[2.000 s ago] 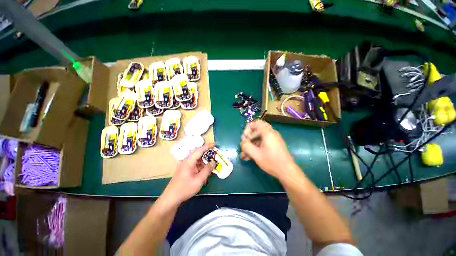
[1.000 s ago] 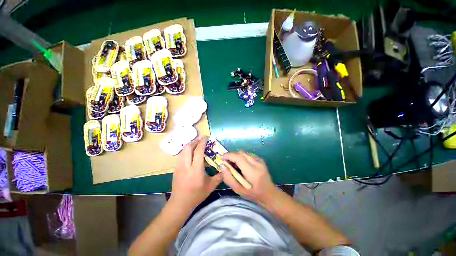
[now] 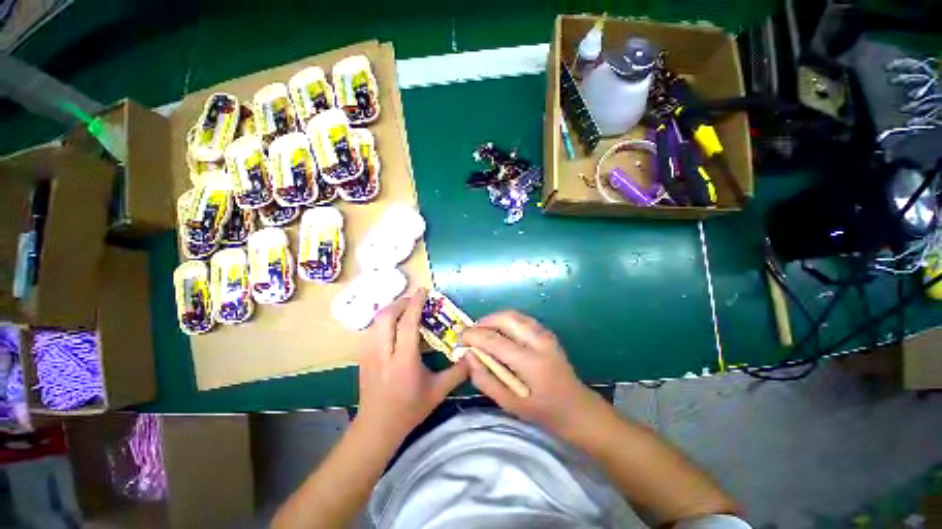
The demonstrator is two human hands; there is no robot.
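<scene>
My left hand (image 3: 398, 356) holds a half-assembled unit (image 3: 442, 318) at the bench's front edge, its open side with dark board and yellow block facing up. My right hand (image 3: 522, 362) is closed on a wooden-handled tool (image 3: 501, 374); the tan handle points down and right, and its tip is hidden at the unit. Two white housing covers (image 3: 393, 236) lie just left of the unit on the cardboard sheet (image 3: 279, 346). Several half-assembled units (image 3: 271, 266) lie in rows on the sheet, some stacked.
Small loose parts (image 3: 504, 181) lie in a cluster on the green bench. Right of them stands a tool box (image 3: 646, 212) with a bottle (image 3: 620, 93) and cutters. Black equipment (image 3: 826, 222) with cords is at far right. Cartons with lilac wires (image 3: 67, 369) stand at left.
Since two seconds ago, my right hand has moved from beside the loose parts to the unit, with the wooden-handled tool now visible in it. The view has shifted. Little differs from one second ago.
</scene>
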